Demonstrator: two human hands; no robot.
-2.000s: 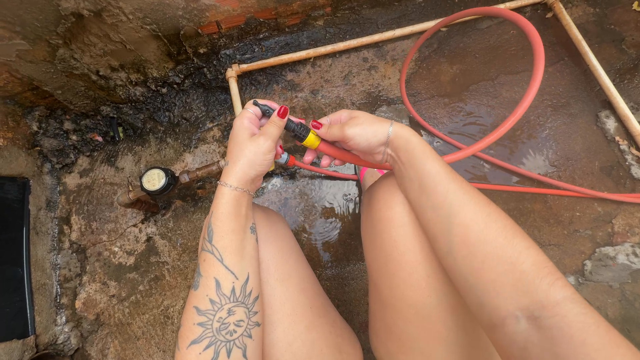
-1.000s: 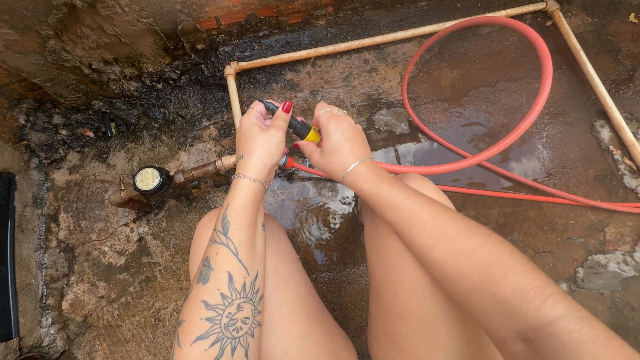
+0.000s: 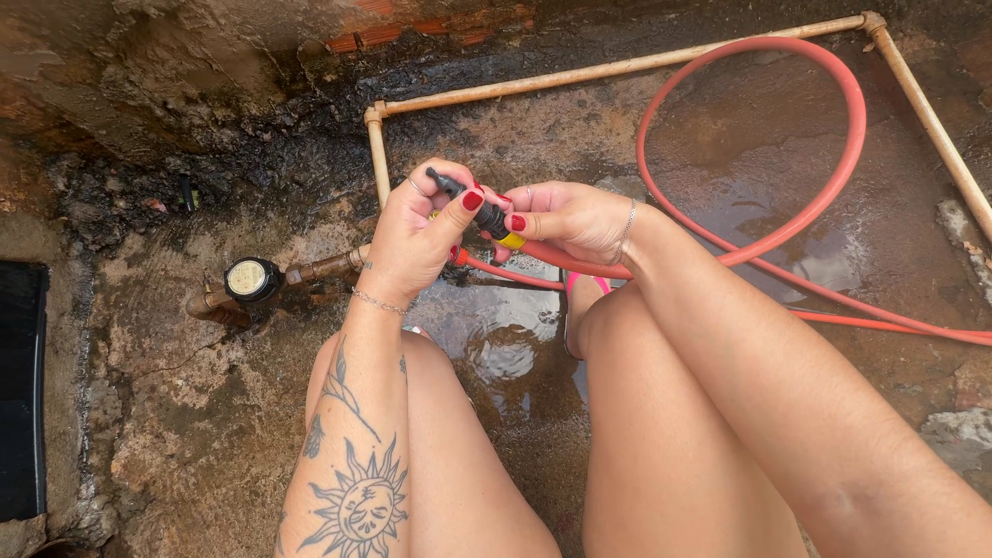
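A black hose nozzle [image 3: 491, 220] with a yellow collar [image 3: 512, 239] sits on the end of a thick red hose [image 3: 856, 116]. My left hand [image 3: 418, 225] is closed around the nozzle, whose narrow black tip points up and left past my fingers. At the yellow collar, my right hand [image 3: 570, 221] grips the joint of nozzle and hose between thumb and fingers. Below my hands, a thinner red hose [image 3: 515, 275] with an orange-red connector [image 3: 462, 256] runs to the right. What lies inside my left palm is partly hidden.
A water meter [image 3: 249, 280] on a brown pipe [image 3: 322, 268] stands on the wet concrete at left. Beige pipes [image 3: 620, 68] run along the wall and down the right side. A black panel [image 3: 19, 387] is at the far left edge. Water pools between my legs.
My right hand's fingers are more spread at the yellow collar, where a second ago they were bunched over it. The nozzle stays between both hands.
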